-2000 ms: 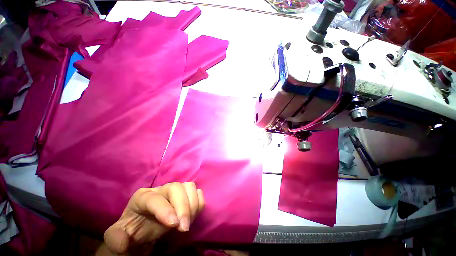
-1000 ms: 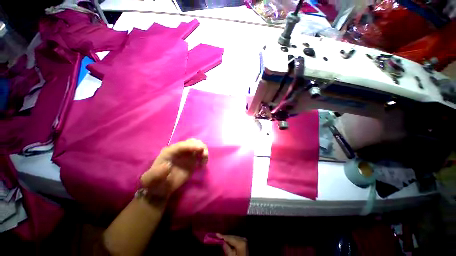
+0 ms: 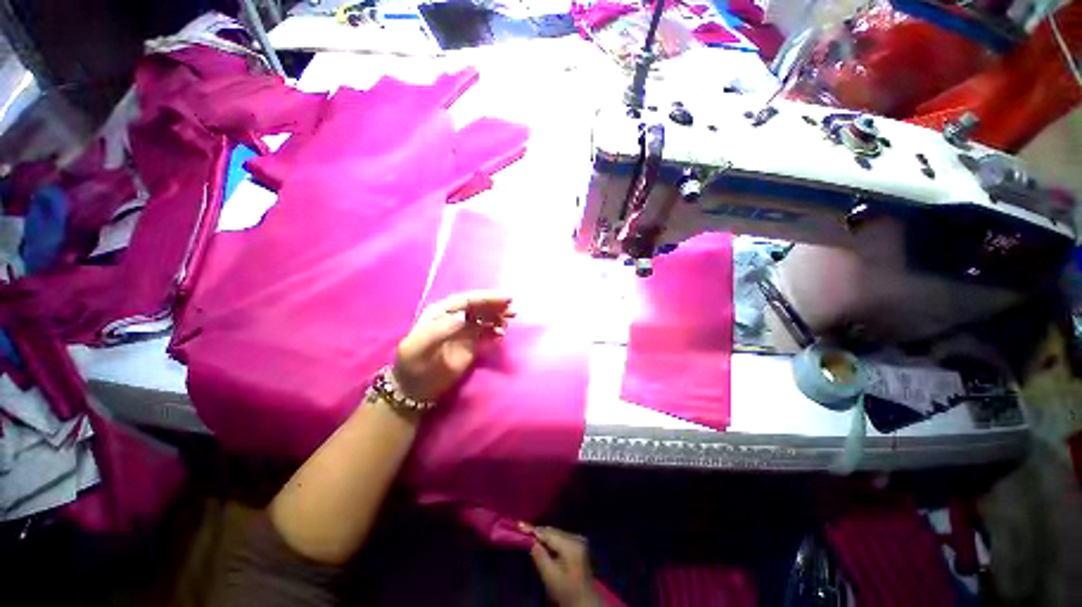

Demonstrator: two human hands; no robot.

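A magenta fabric panel [image 3: 522,415] lies left of the needle area and drapes over the table's front edge. My left hand [image 3: 449,346], with a bracelet at the wrist, is over this panel with its fingers apart, holding nothing. My right hand [image 3: 561,560] is below the table edge and pinches the panel's hanging lower edge. A wide magenta panel [image 3: 320,261] lies to the left. The white and blue sewing machine [image 3: 759,190] stands at the right; glare hides its needle area. A narrow magenta piece [image 3: 682,344] lies below the machine head.
A pale blue-green tape roll [image 3: 828,375] with a loose tail lies at the right, near dark snips [image 3: 783,311]. A ruler strip [image 3: 676,451] runs along the front edge. Piled magenta cloth [image 3: 178,154] is at far left. A red bag [image 3: 937,65] is behind the machine.
The view has shifted, so the machine sits further left in the picture. My left hand has moved up over the panel and its fingers have spread. My right hand has come into view below the edge.
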